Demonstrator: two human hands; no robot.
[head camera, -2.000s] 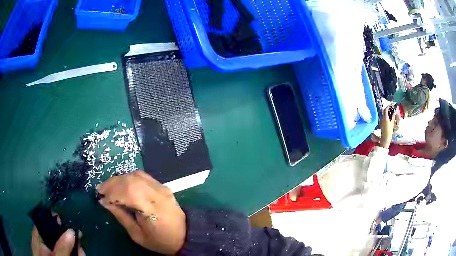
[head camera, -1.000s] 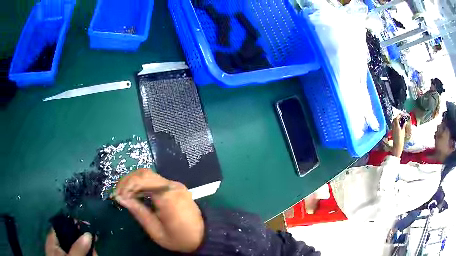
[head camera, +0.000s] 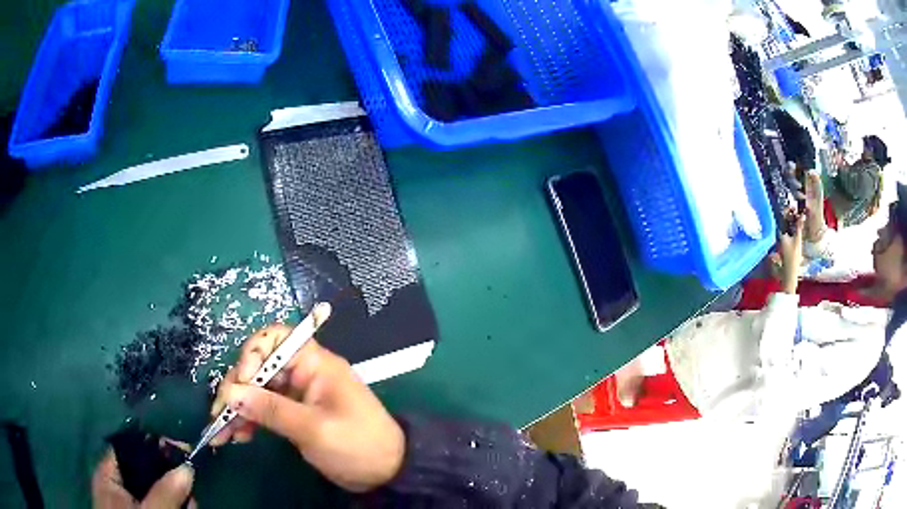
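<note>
My right hand (head camera: 313, 408) holds silver tweezers (head camera: 267, 372) like a pen, their rear end up and their tips down at the black workpiece bundle (head camera: 142, 460). My left hand (head camera: 159, 489), cut off by the bottom edge, grips this bundle. Whether the tips touch it or hold a tiny piece is too small to tell. A heap of tiny white pieces (head camera: 231, 306) lies just beyond my right hand, beside a heap of tiny black pieces (head camera: 154, 360). The black sheet of small parts (head camera: 338, 199) lies to their right, bare of parts at its near left portion.
A white flat blade (head camera: 164, 167) lies behind the heaps. Small blue bins (head camera: 221, 66) stand at the back left. A large blue basket (head camera: 517, 127) holds black strips; a second basket (head camera: 651, 224) holds white plastic. A smartphone (head camera: 594, 249) lies right. A black strip lies far left. Another person sits right.
My right hand has turned and moved from the white pieces towards the bundle, bringing the tweezers into clear view. My left hand still holds the bundle. The camera view has shifted slightly.
</note>
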